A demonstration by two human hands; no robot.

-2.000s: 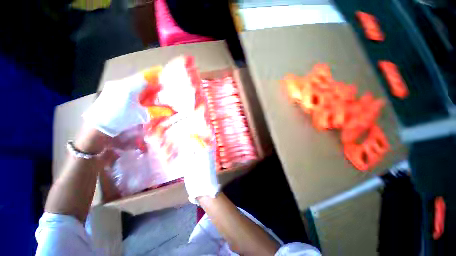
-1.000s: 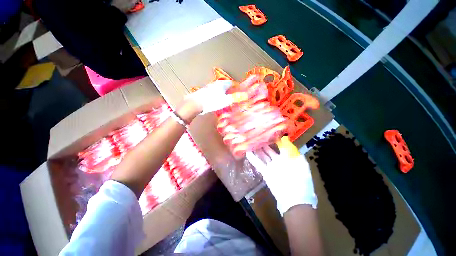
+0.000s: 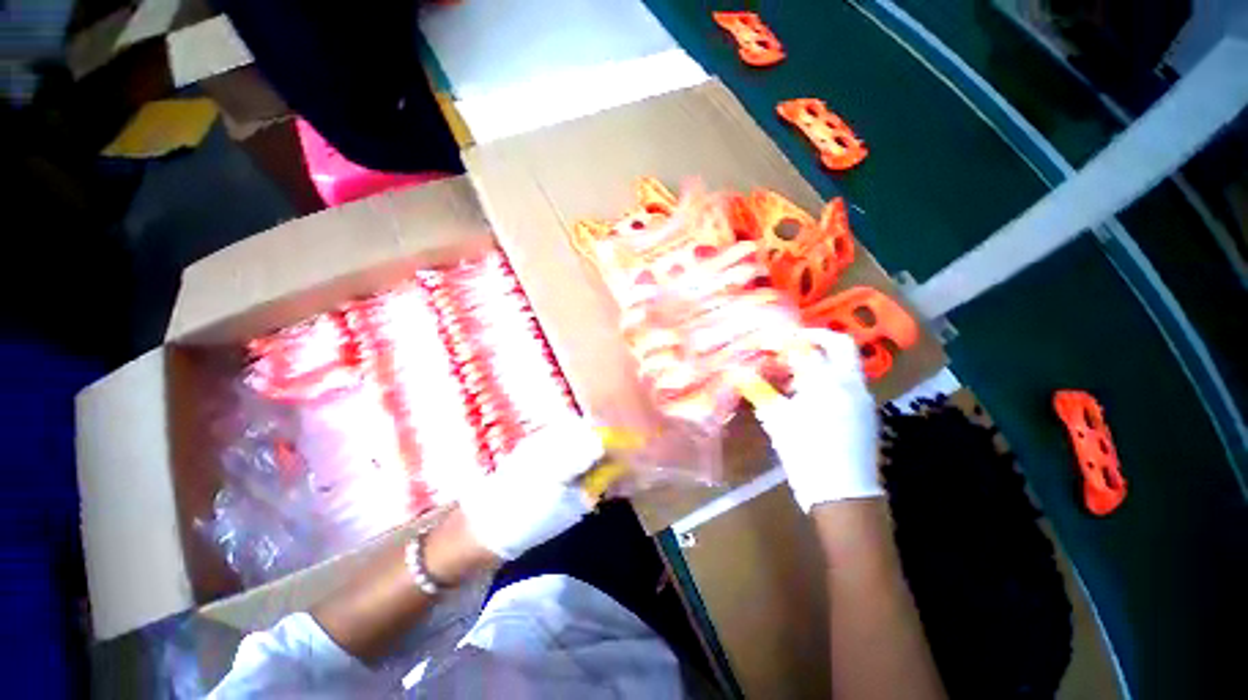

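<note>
A clear plastic bag (image 3: 691,451) with orange controller shells (image 3: 691,321) in it lies on the cardboard sheet (image 3: 527,185), against a pile of loose orange shells (image 3: 794,246). My gloved left hand (image 3: 541,492) pinches the near end of the bag at the sheet's edge beside the carton. My gloved right hand (image 3: 825,424) grips the right side of the bagged bundle, its fingertips partly hidden against the shells. The hands and bag are slightly blurred.
An open carton (image 3: 130,492) with rows of bagged shells (image 3: 411,383) and crumpled film stands at the left. A heap of small black parts (image 3: 972,561) lies at the right. Spaced shells (image 3: 1091,451) lie on the green conveyor (image 3: 958,246). A dark-clothed person (image 3: 342,82) is behind.
The bagged bundle moved from above the carton to the cardboard sheet. My left hand then moved from the bundle's top down to the bag's near end. My right hand stays at its right side.
</note>
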